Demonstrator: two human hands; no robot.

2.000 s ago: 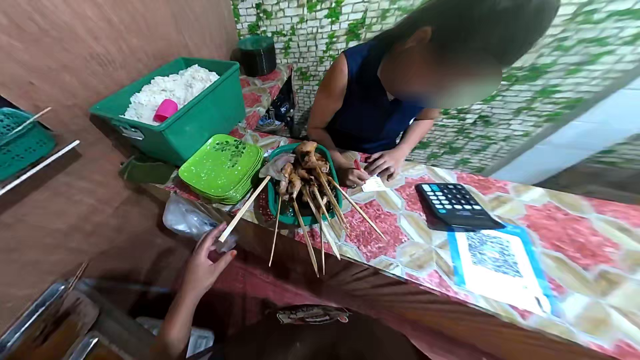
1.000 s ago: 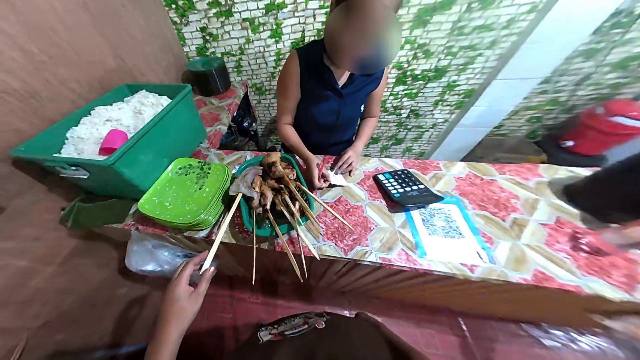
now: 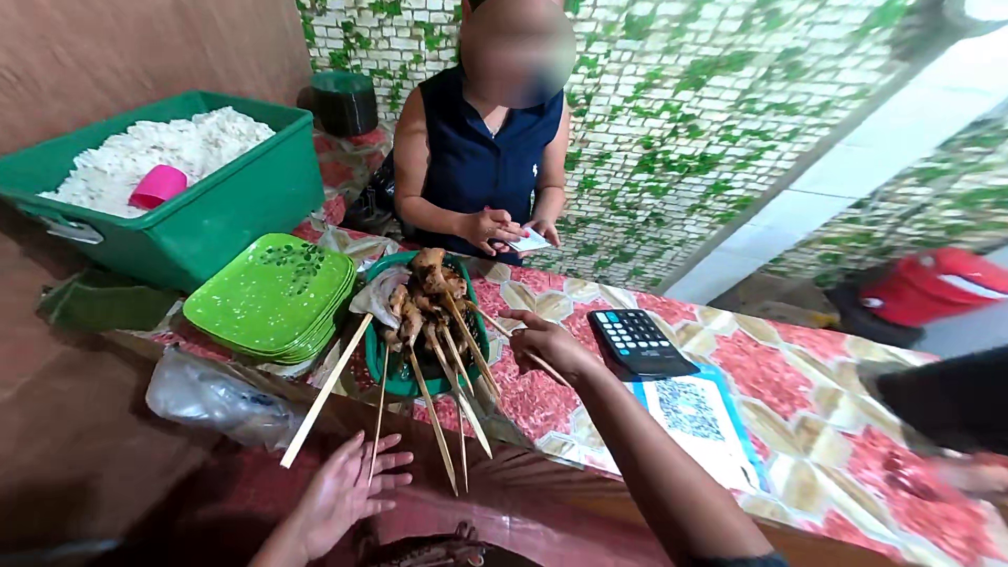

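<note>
Skewers of grilled meat (image 3: 429, 303) lie in a green plastic basket (image 3: 402, 384), their bamboo sticks fanning out over the counter's edge. My right hand (image 3: 545, 346) is at the basket's right side, its fingers around the stick of one skewer (image 3: 551, 370). Below the basket, my left hand (image 3: 350, 480) is spread with nothing in it, close to a thin stick's lower end. A wider flat stick (image 3: 327, 390) slants down from a pale piece at the basket's left. Left of the basket is a stack of green square plates (image 3: 272, 295).
A green tub (image 3: 228, 193) of white rice holds a pink scoop (image 3: 158, 187). A plastic bag (image 3: 220, 398) hangs below the plates. A calculator (image 3: 639, 342) and a printed code sheet (image 3: 693, 425) lie right. Across the counter, a person (image 3: 488, 150) holds paper. Another person's arm (image 3: 949, 402) enters at right.
My left hand has let go of the wide flat stick and moved right, below the basket. My right hand has come into view and taken a skewer's stick. The person opposite has raised the paper.
</note>
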